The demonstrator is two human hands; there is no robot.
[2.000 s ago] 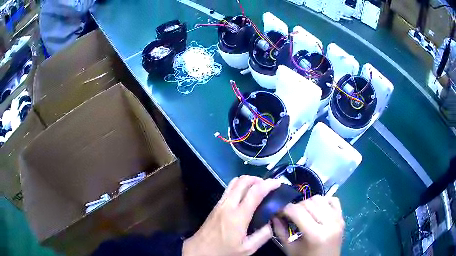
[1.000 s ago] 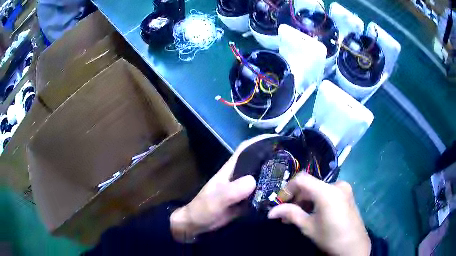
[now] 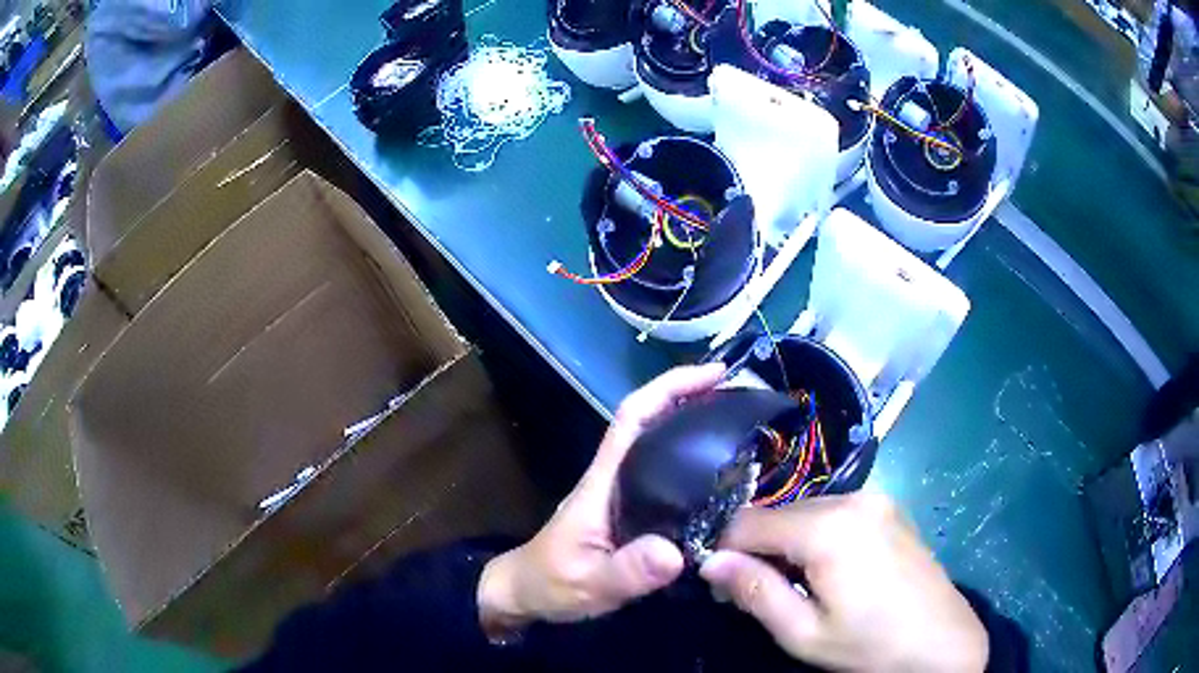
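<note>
My left hand (image 3: 592, 539) holds a black camera head (image 3: 681, 463) by its rounded shell, tilted so its circuit board (image 3: 723, 506) faces right. My right hand (image 3: 842, 572) has thumb and forefinger pinched at the board's lower edge. A small pale plug seems to be between the fingertips, mostly hidden. Red, orange and black wire leads (image 3: 805, 454) run from the board side into the open camera housing (image 3: 861, 394) just behind. The housing's white wall-mount bracket (image 3: 888, 300) stands at its right.
Several white housings with black insides and loose wires, one nearest (image 3: 673, 237), stand farther up the green bench. Two loose black heads (image 3: 392, 82) and a tangled white cord heap (image 3: 497, 99) lie at upper left. A cardboard carton (image 3: 263, 394) stands left. A person's grey sleeve (image 3: 145, 53) shows top left.
The head was turned to show its board face-up a second ago; now it is rolled to the right with its shell up. My right fingers have moved to the board's lower edge.
</note>
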